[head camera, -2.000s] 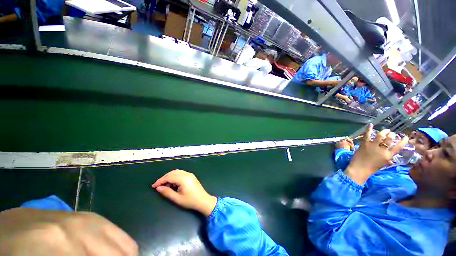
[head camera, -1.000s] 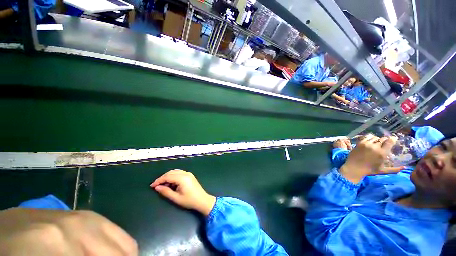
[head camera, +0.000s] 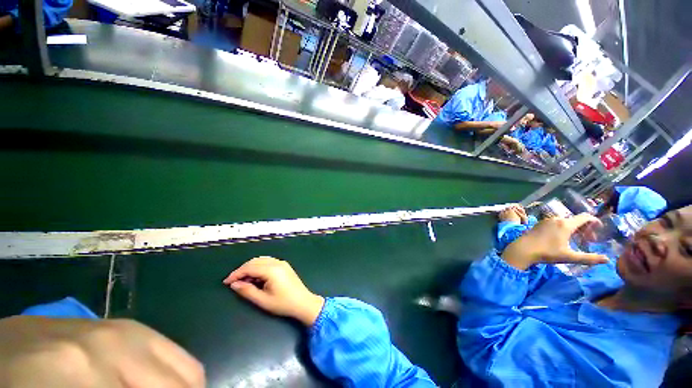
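My right hand (head camera: 277, 288), in a light-blue gathered cuff, rests on the dark green bench top (head camera: 205, 318). Its fingers are curled, with the fingertips close together and pointing left. I see nothing held in them. My left hand (head camera: 99, 356) is large, blurred and cut off by the lower left edge. Only its back and knuckles show. Its fingers are hidden, so I cannot tell whether it holds anything. A bit of blue cloth shows just beyond it.
The white guard rail (head camera: 273, 227) separates bench and green conveyor belt (head camera: 228, 167). A neighbour in blue (head camera: 561, 333) sits close on the right, one hand raised by a clear cup or bottle (head camera: 607, 231). A thin white scrap (head camera: 431, 231) lies near the rail. A metal shelf (head camera: 501, 53) hangs above.
The neighbour's raised hand has opened its fingers and turned, and the face has turned towards me. The view has shifted slightly. My hands keep the same pose.
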